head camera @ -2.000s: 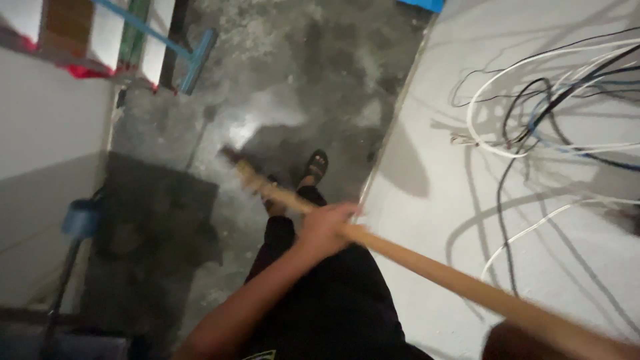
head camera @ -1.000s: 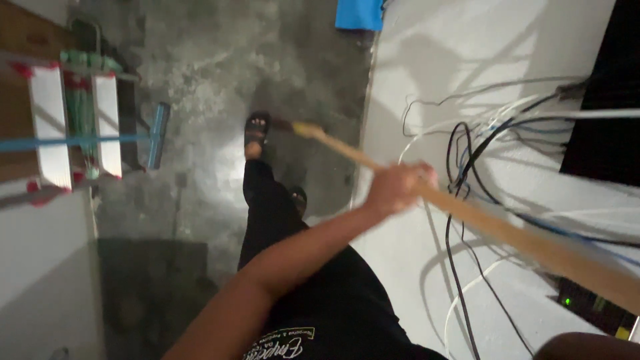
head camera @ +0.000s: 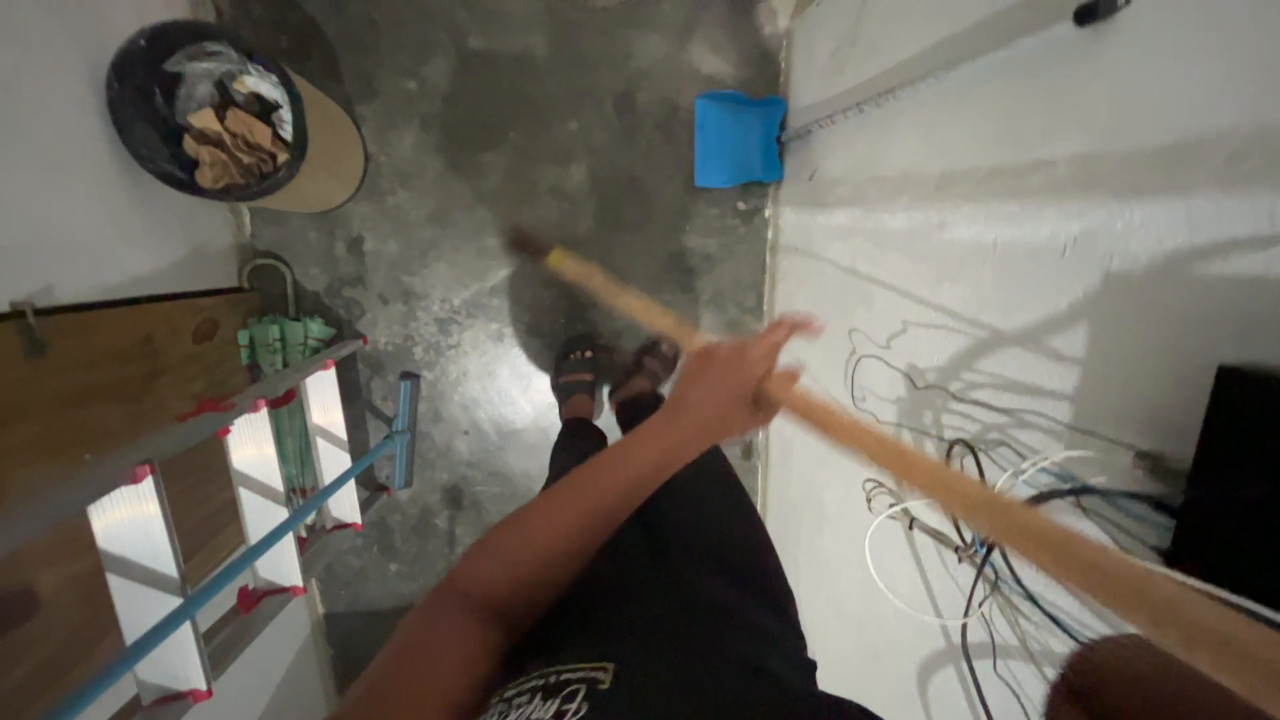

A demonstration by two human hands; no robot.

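My left hand (head camera: 730, 385) holds a long light wooden pole (head camera: 900, 445) partway along its length, with some fingers partly extended. The pole slants from the lower right corner to the floor above my sandalled feet. A yellow band and a dark, blurred end mark its far tip; the kind of head cannot be made out. A brown rounded shape at the lower right edge looks like part of my right arm, but my right hand is out of view. A blue dustpan (head camera: 740, 140) lies on the concrete floor against the right wall, beyond the tip.
At upper left stands a bin (head camera: 325, 150) holding crumpled paper and plastic. An aluminium ladder (head camera: 262, 490), a blue-handled squeegee (head camera: 403, 430) and a folded green umbrella (head camera: 290, 400) are at left. Loose cables (head camera: 975, 555) hang by the right wall near a black box (head camera: 1230, 480).
My feet, apart one second ago, are now side by side. My left hand stays on the pole. The view has shifted, showing the bin and the whole dustpan pan.
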